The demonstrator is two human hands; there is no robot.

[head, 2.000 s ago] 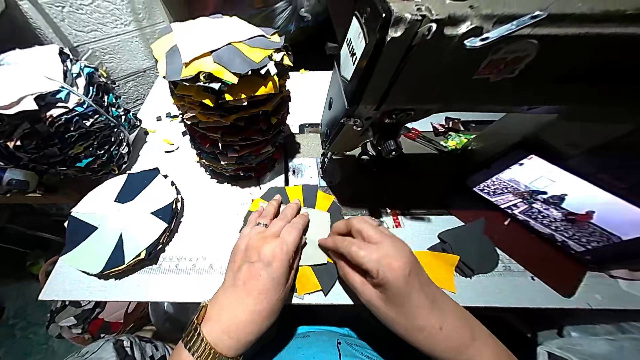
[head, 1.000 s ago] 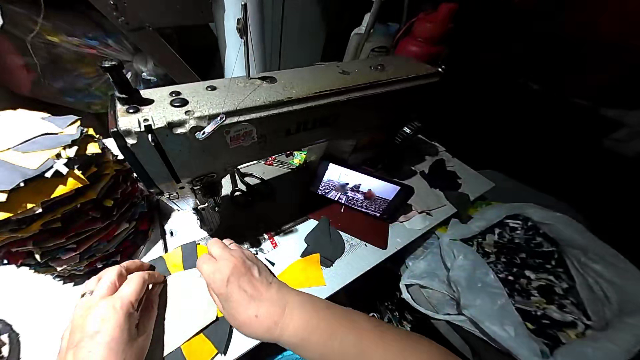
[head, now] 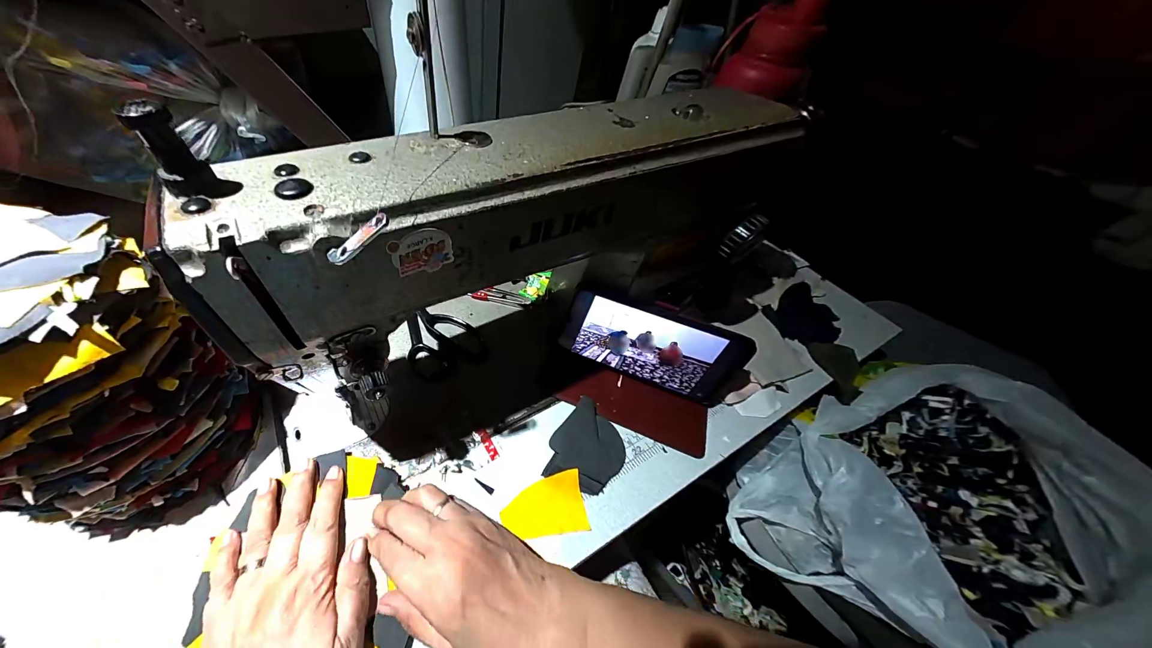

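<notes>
A round patchwork piece of grey, yellow and white fabric (head: 363, 515) lies on the white sewing table, in front of the needle area of a Juki sewing machine (head: 504, 207). My left hand (head: 292, 562) rests flat on it with the fingers spread a little. Beside it, my right hand (head: 450, 558) has its fingers bent at the edge of the white centre; whether they pinch the cloth is hidden. Right of the hands are a yellow fabric piece (head: 547, 506) and dark grey fabric pieces (head: 587, 443).
A tall stack of patchwork pieces (head: 117, 414) rises at the left. Black-handled scissors (head: 441, 342) lie under the machine arm. A phone (head: 657, 346) leans over a dark red flap (head: 648, 418). At the right, a plastic bag (head: 792, 513) holds fabric scraps (head: 972, 486).
The view has swung far to the right. My left hand, bent at the patchwork a second ago, now lies flatter with straighter fingers. My right hand remains at the piece.
</notes>
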